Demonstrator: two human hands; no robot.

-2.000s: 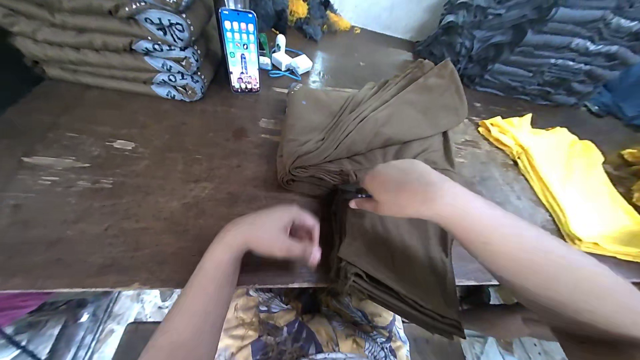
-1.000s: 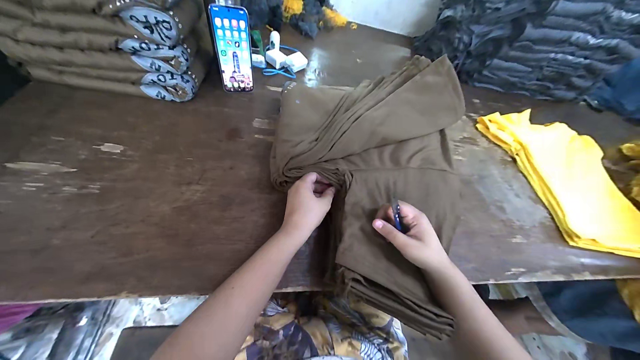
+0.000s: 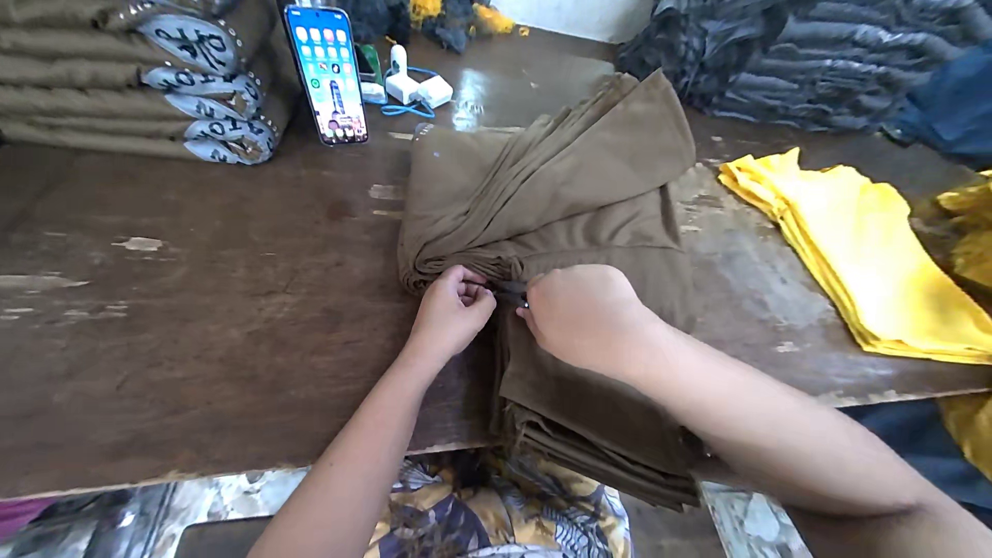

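A stack of folded brown fabric pieces (image 3: 566, 186) lies on the wooden table, its lower end hanging over the front edge. My left hand (image 3: 459, 306) pinches the gathered fabric edge at the left side of the stack. Beside it on the right, my right hand (image 3: 577, 310) is closed around a small dark tool, mostly hidden by the fingers. The dark tip of this tool (image 3: 508, 291) points left at the fabric edge, close to my left fingertips; its exact kind cannot be told.
Stacked brown bundles with marked grey patches (image 3: 209, 93) stand at back left, near an upright smartphone (image 3: 329, 77) and white chargers with a blue cable (image 3: 415, 89). Yellow fabric pieces (image 3: 868, 248) lie right, dark grey fabric stacks (image 3: 821, 62) behind. The table's front edge (image 3: 155, 479) runs below.
My right hand has moved from resting on the lower fabric up and left to the fabric edge, its tool now beside my left fingers. My left hand stays near the same edge.
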